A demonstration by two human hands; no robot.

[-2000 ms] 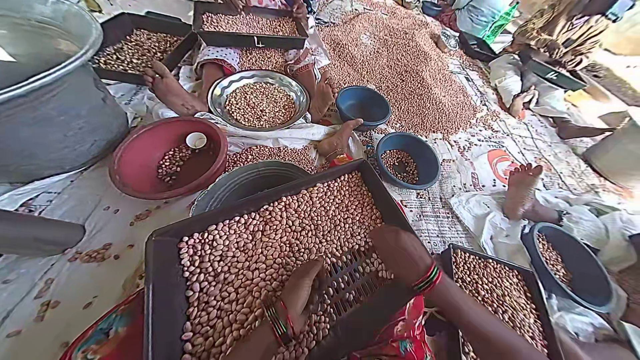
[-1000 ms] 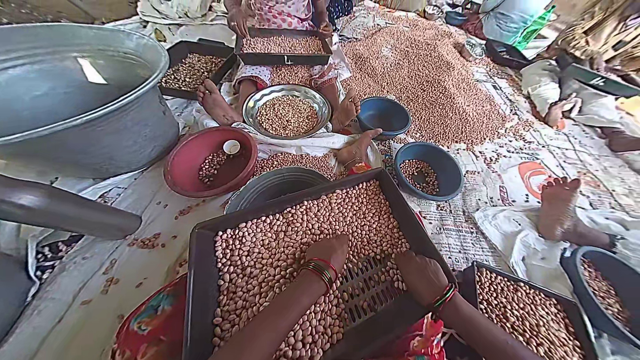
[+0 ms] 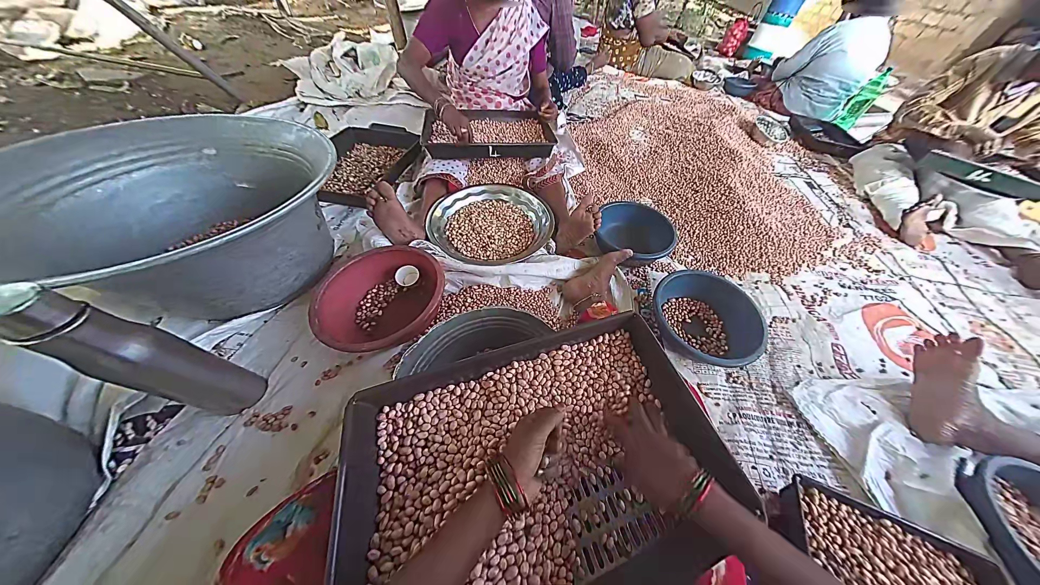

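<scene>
A black slotted plastic tray (image 3: 361,455) full of brown-pink nuts or seeds (image 3: 455,439) lies in front of me, tilted in view. My left hand (image 3: 532,451) is over the middle of the seeds, its fingers curled; whether it pinches a seed cannot be told. My right hand (image 3: 654,455) rests with spread fingers on the seeds at the tray's right side. Below and between the hands, bare slots (image 3: 613,520) of the tray floor show. Bangles circle both wrists. Just beyond the tray's far edge stands a grey ribbed basin (image 3: 475,335), partly hidden by it.
A red bowl (image 3: 333,305) with a white cup (image 3: 407,276), blue bowls (image 3: 636,231) and a steel dish (image 3: 491,223) stand ahead. Left are a large metal tub (image 3: 301,244) and dark pipe (image 3: 162,361). A person (image 3: 487,49) sits opposite; a seed heap (image 3: 707,179) spreads behind.
My left hand has moved up off the lower part of the tray's seeds. My right hand's fingers now reach onto the seeds at the right. The view has tilted upward.
</scene>
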